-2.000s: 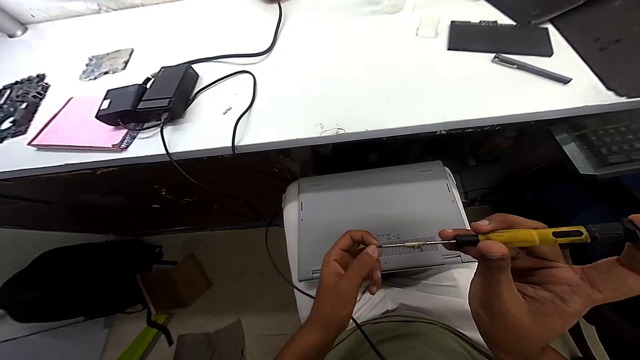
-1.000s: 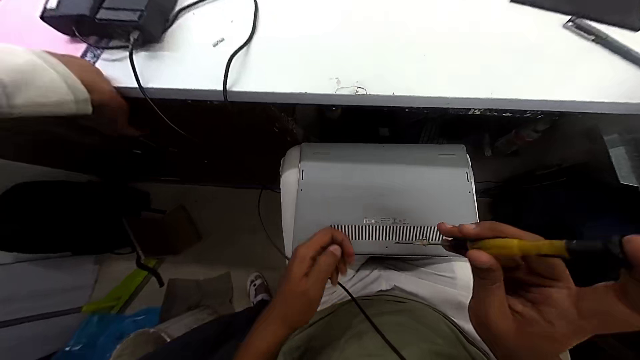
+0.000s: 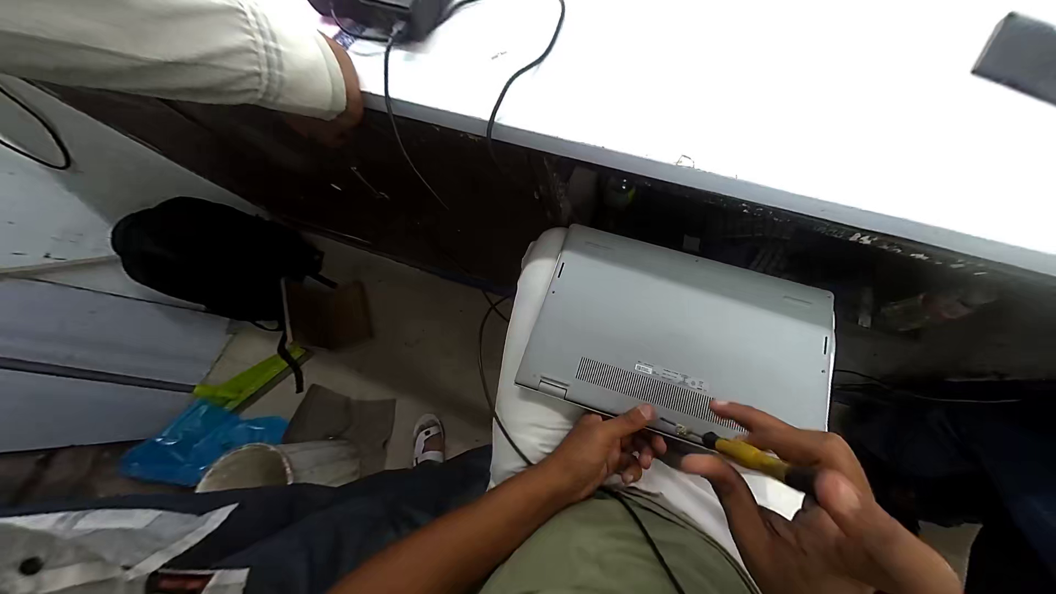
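Observation:
A grey laptop (image 3: 685, 318) lies underside up on a white cushion-like support (image 3: 528, 338) across the lap, its vent strip toward me. My right hand (image 3: 808, 495) holds a screwdriver (image 3: 751, 455) with a yellow and black handle; the shaft points left along the laptop's near edge. A small light-coloured piece sits on or by the shaft, too small to name. My left hand (image 3: 610, 450) is at the same edge, near the shaft's end, fingers curled; whether it pinches the tip or something small cannot be told.
A white worktop (image 3: 701, 91) with a black power adapter (image 3: 396, 16) and cables runs ahead. Another person's sleeved arm (image 3: 272, 58) reaches to its edge at left. A black bag (image 3: 214, 256), a cardboard piece (image 3: 330, 313), a blue plastic bag (image 3: 202, 441) and a bucket (image 3: 280, 466) are on the floor.
Another person's arm, absent two seconds ago, has come in at the upper left. The view has turned and shifted. My right hand still holds the screwdriver by the laptop's near edge.

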